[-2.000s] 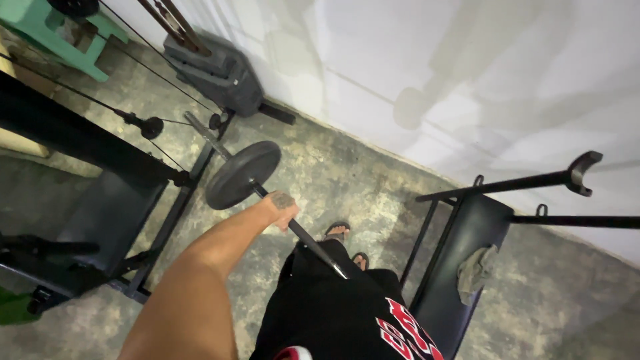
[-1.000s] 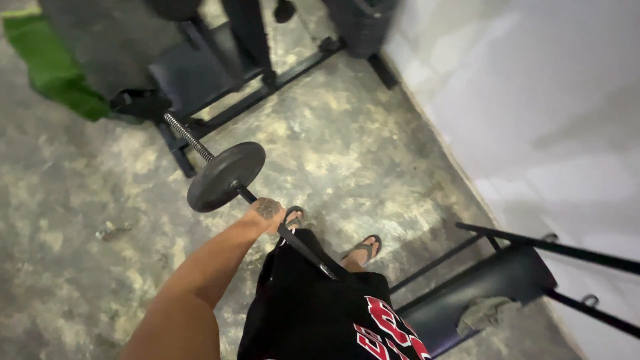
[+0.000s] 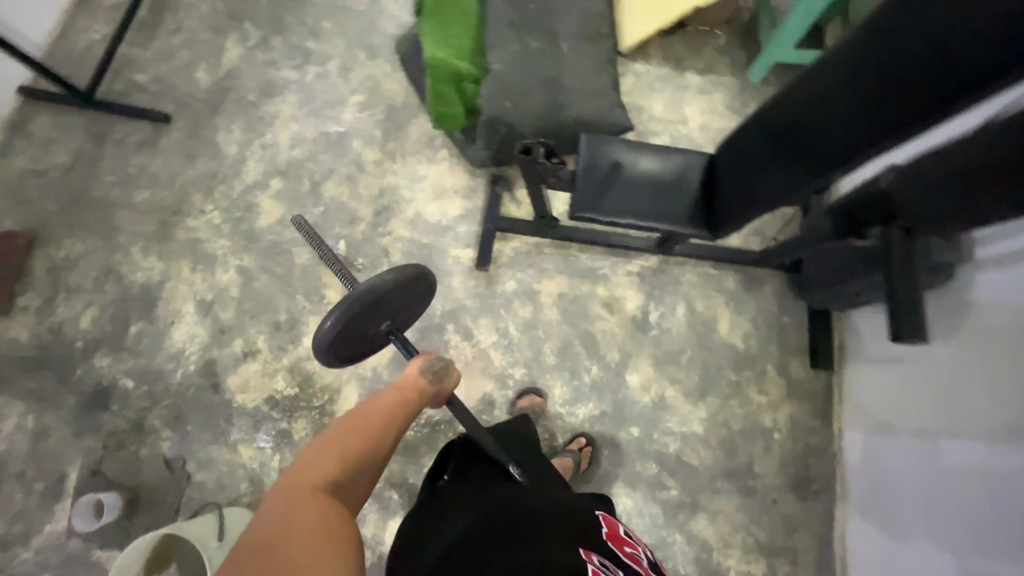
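Note:
My left hand (image 3: 436,378) is closed around a black barbell bar (image 3: 478,433), just inboard of a round black weight plate (image 3: 374,315). Beyond the plate sticks out the bar's threaded end (image 3: 324,252), bare of any collar. The bar slants down across the front of my black shorts (image 3: 512,512), where its other visible end, with a shiny tip, lies against or just above the cloth. No part of my right hand shows.
A bench machine with a black padded seat (image 3: 642,186) stands at the upper right by the white wall (image 3: 928,448). A green cloth (image 3: 452,64) lies over a dark pad. A pale bucket (image 3: 180,544) and white cup (image 3: 97,510) sit lower left; a black metal stand foot (image 3: 96,104) is upper left.
The view has swung far to the left, from the wall and bench to the open floor and bucket. My left hand still grips the bar beside the plate.

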